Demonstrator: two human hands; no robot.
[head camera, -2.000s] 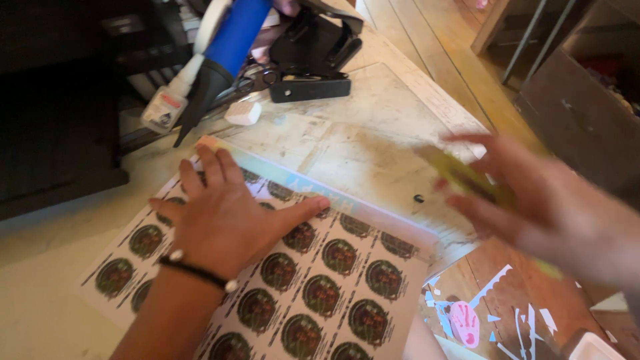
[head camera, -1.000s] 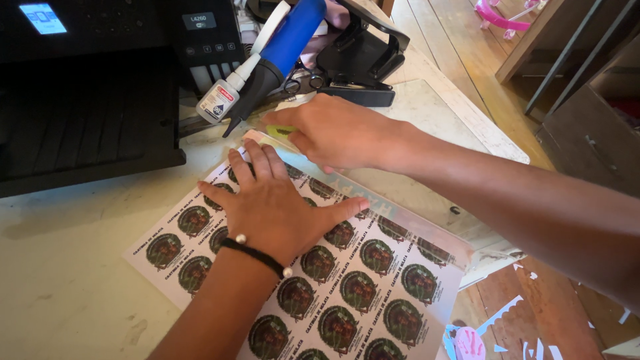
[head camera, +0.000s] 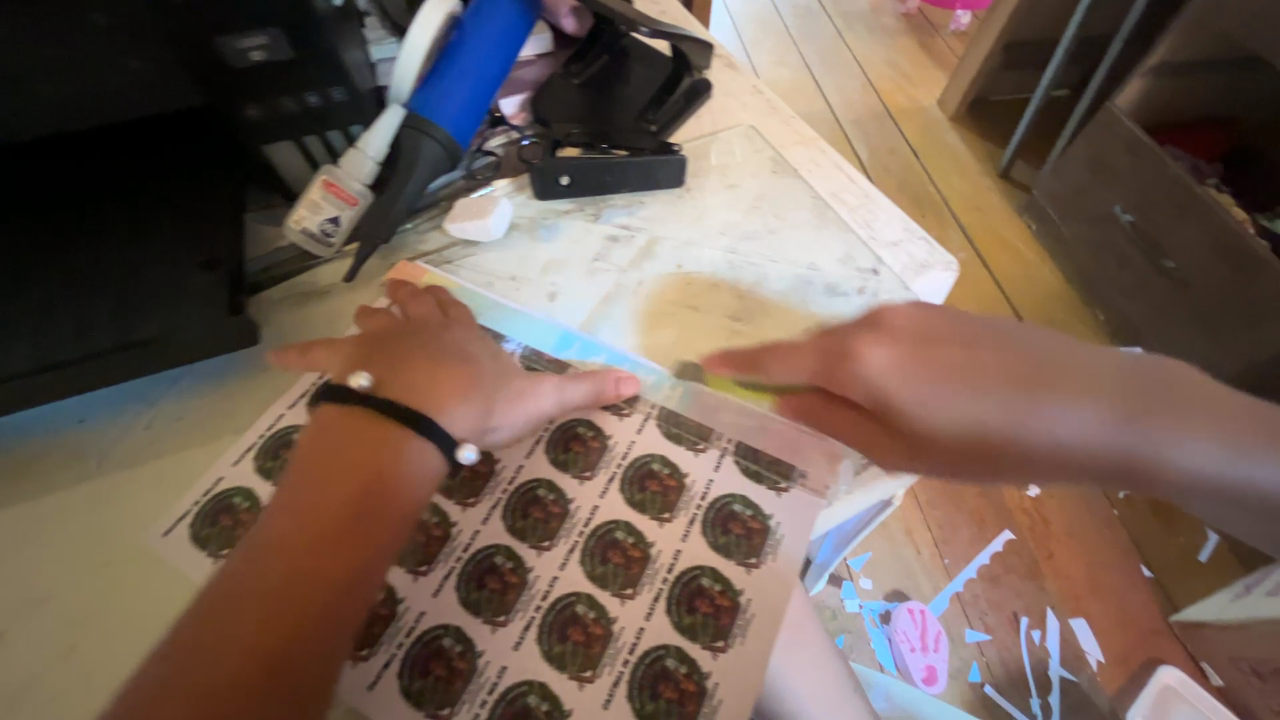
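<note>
My left hand (head camera: 460, 370), with a dark beaded bracelet at the wrist, lies spread and presses on a translucent ruler (head camera: 730, 420) and a printed sheet of round labels (head camera: 580, 630). The ruler runs slantwise across the sheet's upper part, its colours pale blue and pink. My right hand (head camera: 860, 390) is closed around a slim yellow-green tool (head camera: 745, 388), blurred, perhaps a utility knife. Its dark tip is at the ruler's far edge, just right of my left thumb. Whether the tip touches the sheet is not clear.
A black printer (head camera: 120, 200) stands at the left. Behind the sheet are a glue bottle (head camera: 330, 210), a blue and black tool (head camera: 465, 70), a white block (head camera: 478, 217) and a black device (head camera: 610, 175). Paper scraps (head camera: 975, 570) lie on the floor beyond the table's right edge.
My right hand has moved from the ruler's upper left end, near my left fingers, down to the right along its edge, still with the tool. My left hand remains on the ruler and sheet.
</note>
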